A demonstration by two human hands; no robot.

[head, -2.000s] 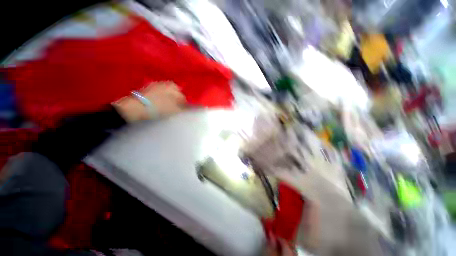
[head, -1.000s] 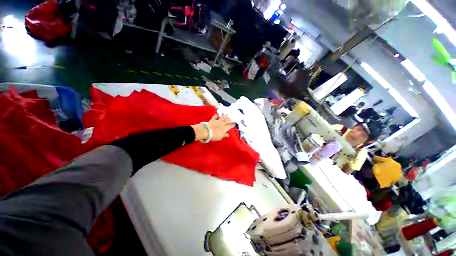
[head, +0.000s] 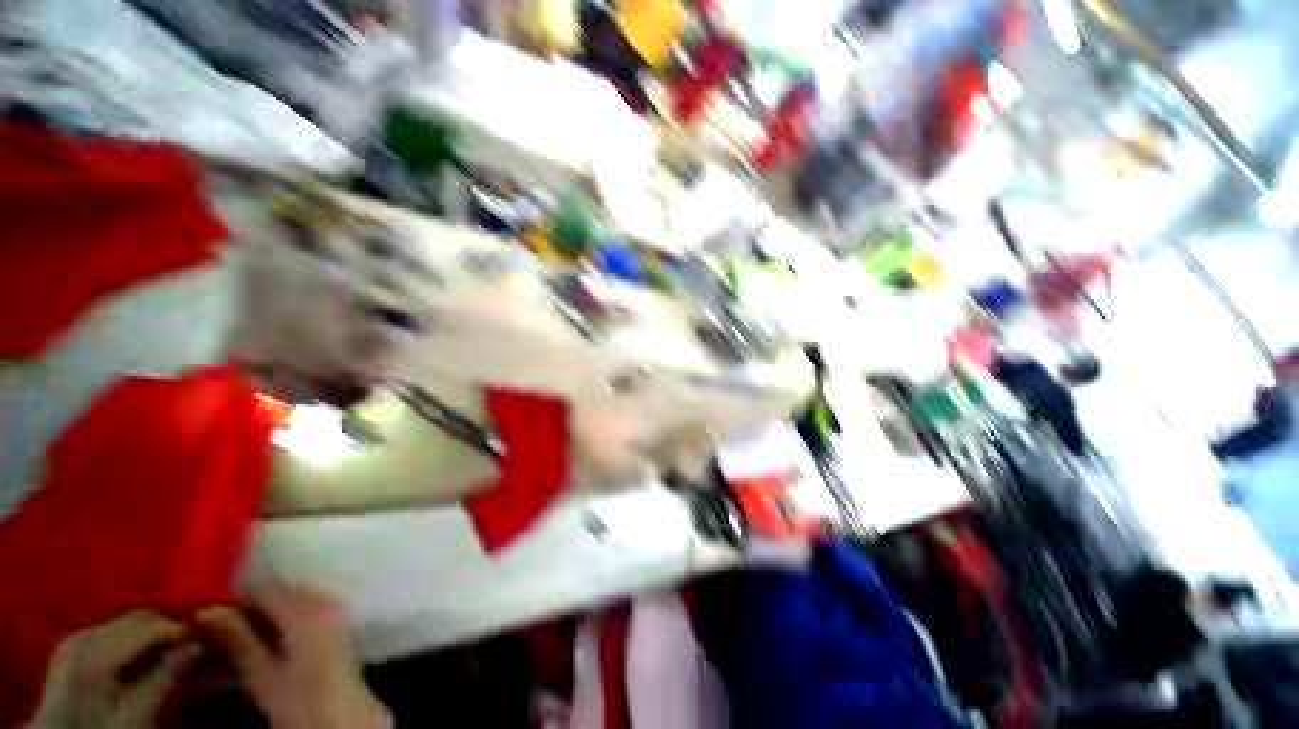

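Note:
The view is blurred. A red garment panel (head: pixel 157 484) hangs at the left, over the front of the white sewing table. My left hand (head: pixel 114 669) and my right hand (head: pixel 292 658) are close together at its lower edge, cut off by the bottom of the picture. Their fingers are bent onto the red cloth. A cream sewing machine (head: pixel 470 321) stands beyond, its lit needle area partly behind the panel. A small red piece (head: pixel 524 467) lies on the table beside the machine. Another red panel (head: pixel 93 235) lies at the far left.
White and grey pieces (head: pixel 214 100) lie beyond the machine at the upper left. A dark blue cloth (head: pixel 826 641) and a red and white bundle (head: pixel 648 662) are below the table's front edge (head: pixel 499 620). Blurred coloured goods fill the background.
The view has swung right. The hand that lay flat on the far panel is no longer there; both hands now hold a red panel close to me at the lower left.

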